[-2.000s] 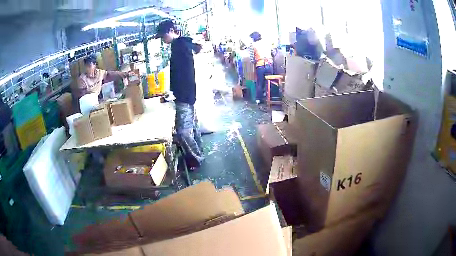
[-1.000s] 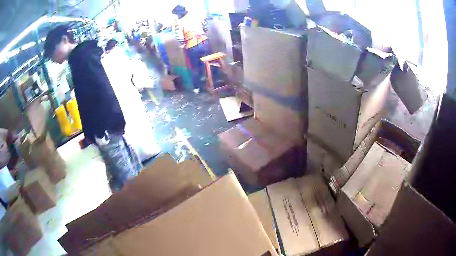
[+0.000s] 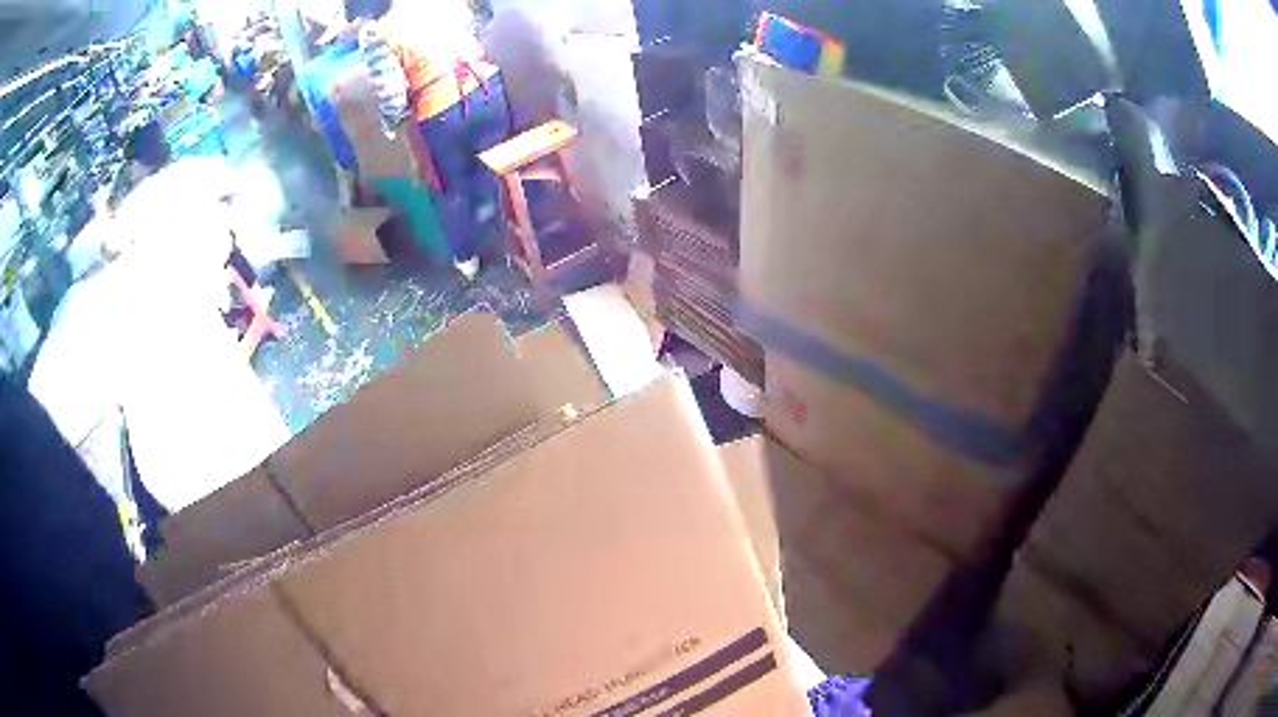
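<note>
A stack of flat cartons fills the lower middle, close in front of me and tilted. Its layered edges show along the upper left side. The top carton has printed text and two dark bars near its lower right corner. A crease crosses the left part. Another brown flap stands up behind it. Neither of my hands can be made out. A small purple-blue patch shows at the bottom edge beside the stack; I cannot tell what it is.
A tall carton with a dark band stands at the right, with a pile of flat cardboard beside it. A wooden stool and a person in an orange top are further back. A dark shape fills the left edge.
The view has swung right and moved forward past the white-topped table. The carton stack stays in front of me and shows more of its print. The banded carton and stool are nearer.
</note>
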